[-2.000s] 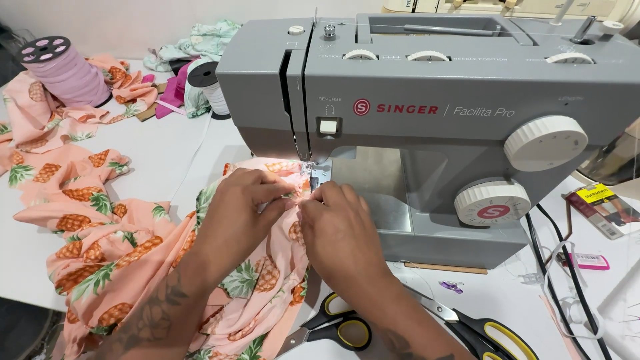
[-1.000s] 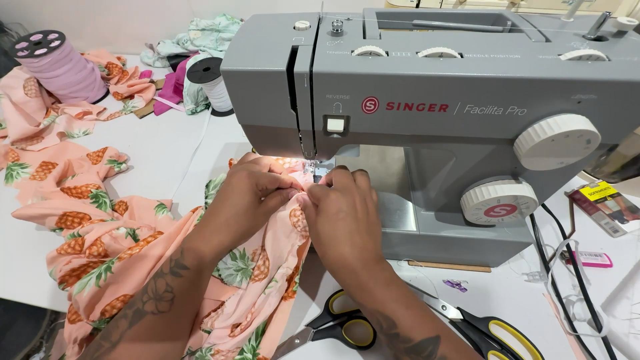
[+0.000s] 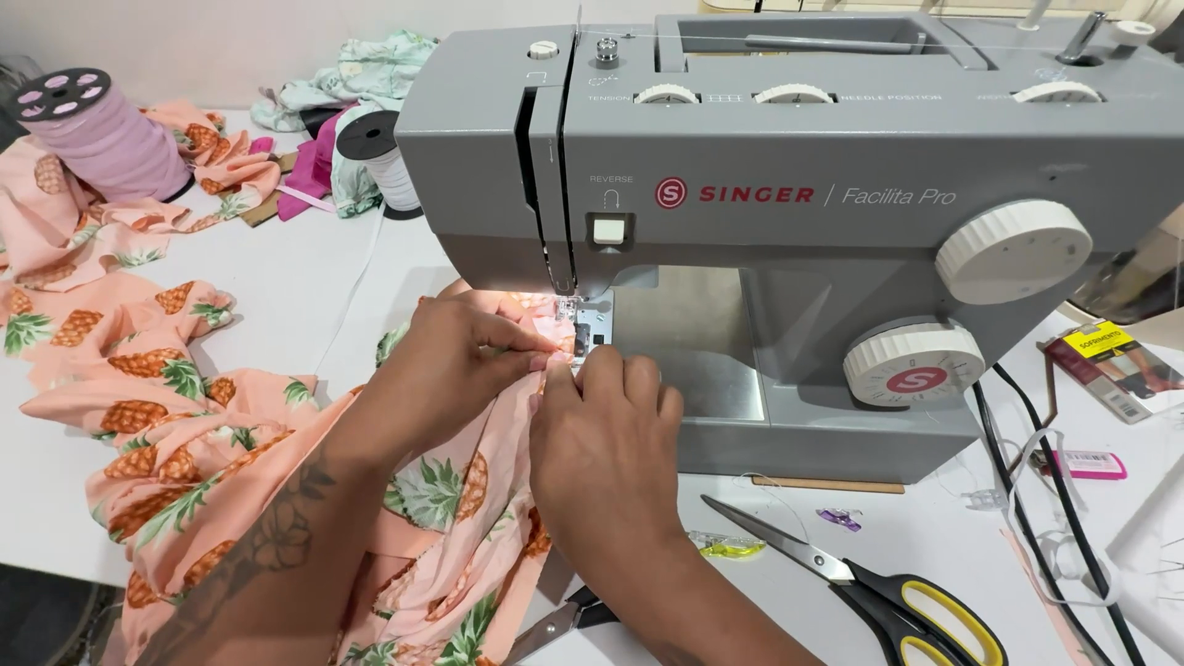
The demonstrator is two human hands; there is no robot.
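A grey Singer sewing machine (image 3: 786, 157) stands on the white table, its lamp lighting the needle area. Peach fabric printed with pineapples (image 3: 462, 546) runs from under the presser foot (image 3: 568, 310) toward me and spreads to the left. Just in front of the foot, my left hand (image 3: 453, 361) pinches the fabric edge between thumb and fingers. Touching it on the right, my right hand (image 3: 606, 435) grips the same edge, its fingers curled beside the metal needle plate (image 3: 597, 324). The hands hide part of the edge and the exact grip.
Scissors with black and yellow handles (image 3: 860, 583) lie at front right; a second pair (image 3: 555, 629) is partly under my right forearm. Sewing clips (image 3: 731, 546), black cables (image 3: 1045, 481) and a small packet (image 3: 1115, 365) lie rightward. Spools (image 3: 120, 148) and cloth scraps (image 3: 370, 83) stand back left.
My fingers have shifted slightly along the fabric edge in front of the presser foot, and both hands still hold it. The yellow clip beside my right wrist has come into sight.
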